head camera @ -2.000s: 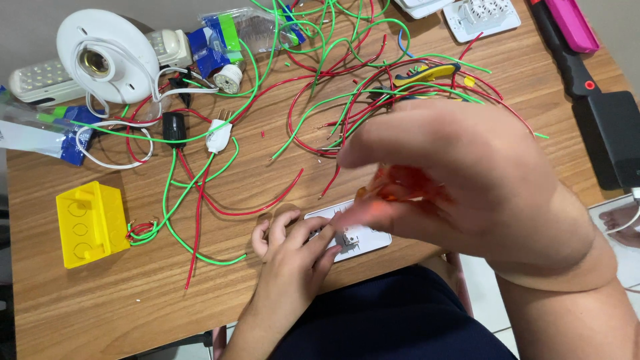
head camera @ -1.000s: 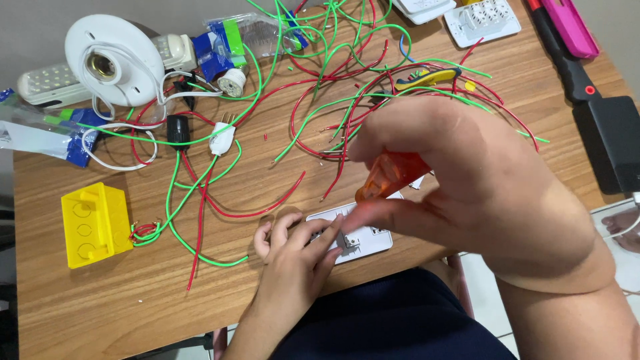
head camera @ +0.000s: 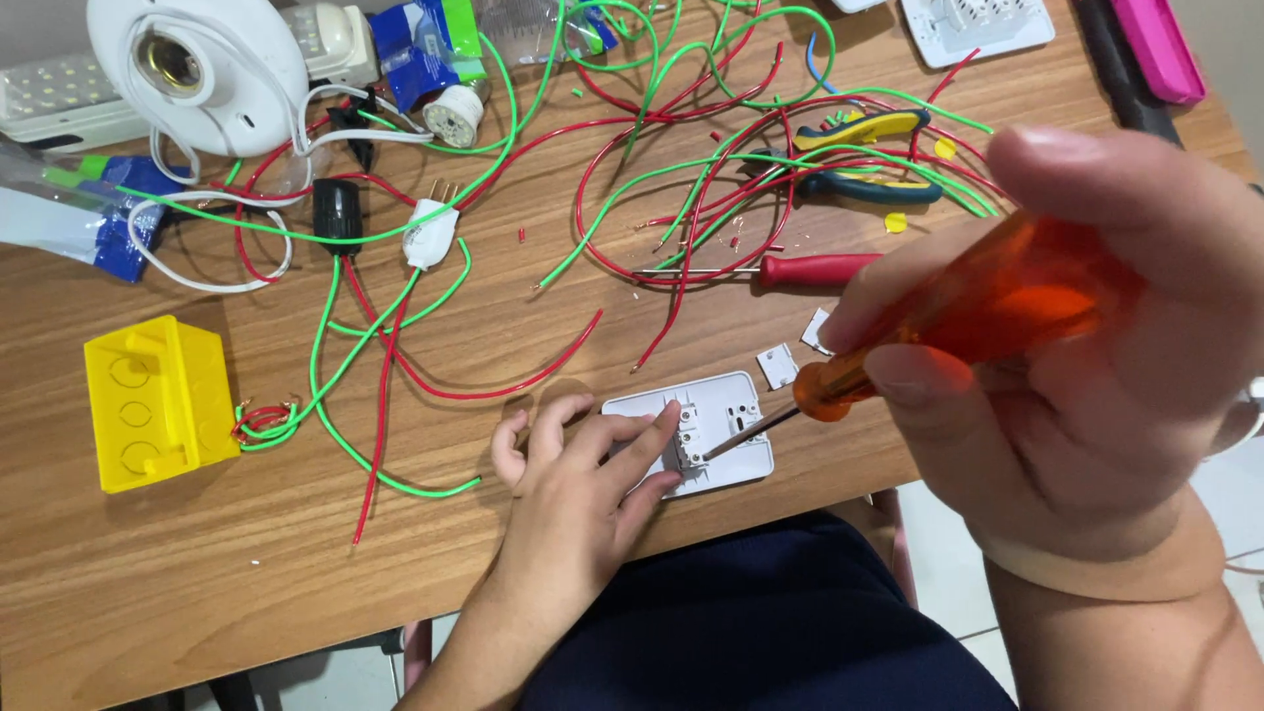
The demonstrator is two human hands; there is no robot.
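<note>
My right hand (head camera: 1106, 385) grips a screwdriver by its translucent orange handle (head camera: 1017, 296). The metal tip touches a terminal screw at the lower part of a small white electrical module (head camera: 688, 434). That module sits on a white wall plate (head camera: 746, 461) lying near the table's front edge. My left hand (head camera: 583, 484) rests on the plate's left part, its index finger on the module and its thumb by the lower edge. Two small white covers (head camera: 777, 366) lie just above the plate's right end.
Pliers (head camera: 869, 158), a red-handled screwdriver (head camera: 815, 271) and tangled red and green wires (head camera: 691, 247) lie beyond the plate. Left are a yellow electrical box (head camera: 158, 405), a white plug (head camera: 431, 233) and a lamp holder (head camera: 197, 74). A second plate (head camera: 978, 30) is at the top.
My right hand has shifted right and tilted the orange screwdriver, so its shaft and the red-handled screwdriver now show. My left hand stays on the plate.
</note>
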